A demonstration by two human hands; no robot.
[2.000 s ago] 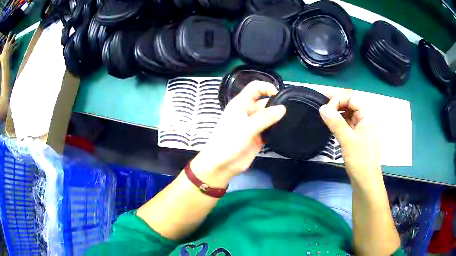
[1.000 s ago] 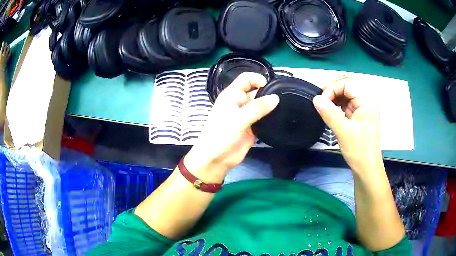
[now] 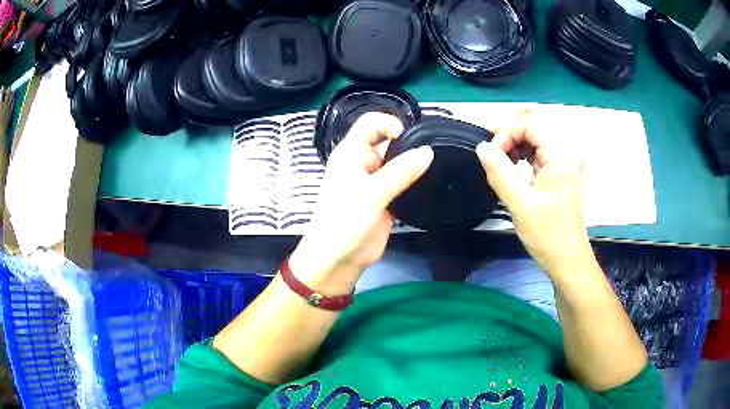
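A black rounded moulded shell is held up over the sticker sheet. My left hand grips its left side, with the thumb on its face. My right hand has thumb and fingertips pinched at its upper right edge; whether a thin strip is between them cannot be told. A glossy open shell lies behind my left hand on the sheet. The white sticker sheet shows columns of black arcs at left and is blank at right; the hands and shell hide its middle.
Black shells lean in an overlapping row at the back left, with stacked shells at the back right. A cardboard box stands at left. Blue crates with clear plastic are below the green bench.
The whole bench view has shifted left and slightly up. Both hands still hold the shell in nearly the same pose, with my right fingertips at its upper right edge.
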